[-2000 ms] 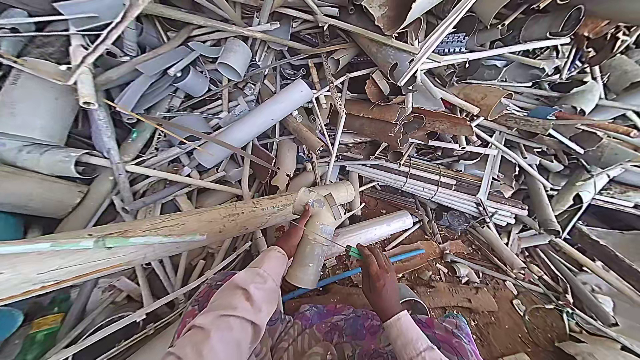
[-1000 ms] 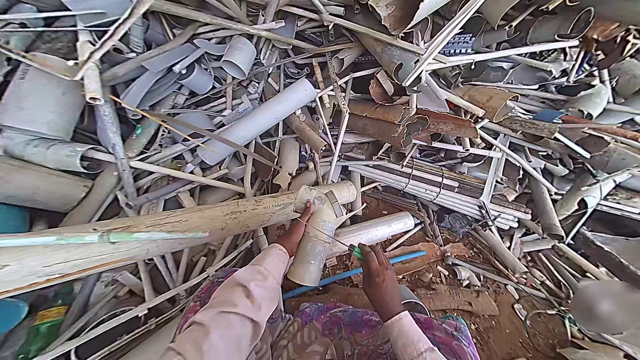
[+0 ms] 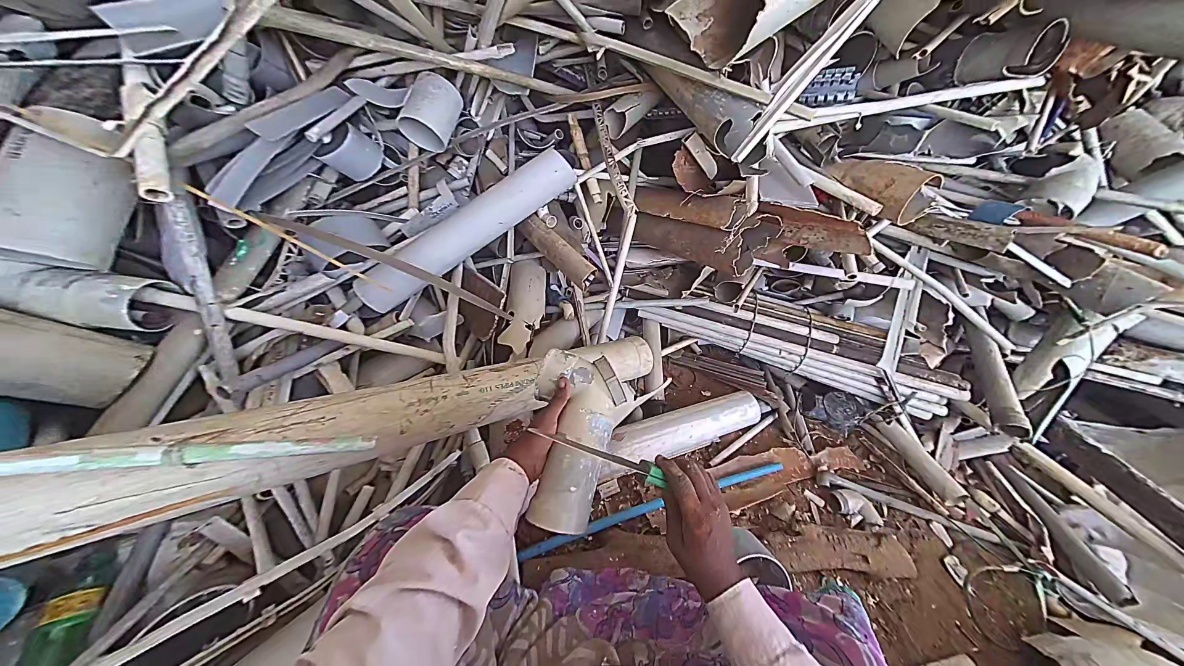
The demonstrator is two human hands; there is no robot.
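My left hand (image 3: pixel 546 435) grips the left side of a grey plastic pipe tee fitting (image 3: pixel 566 476), whose open end points down toward my lap. The tee sits around the right end of a long, dirty cream pipe (image 3: pixel 370 421) that slants in from the left. My right hand (image 3: pixel 701 523) is closed on the green handle of a thin-bladed tool (image 3: pixel 601 453), a saw or knife; which one I cannot tell. Its blade lies across the tee's branch, with the tip near my left fingers. A clamp-like band (image 3: pixel 612 381) rings the tee's right part.
Scrap plastic pipes lie heaped all around, among them a pale grey pipe (image 3: pixel 472 227) and a bundle of thin white pipes (image 3: pixel 805 356). A short whitish pipe (image 3: pixel 694 430) lies right behind the tee. A blue pipe (image 3: pixel 638 509) crosses the brown ground. A green bottle (image 3: pixel 69 624) is at lower left.
The blade in my right hand has shifted a little along the tee's branch. My left hand stays on the tee. A blurred shape at the lower right edge one second ago is gone.
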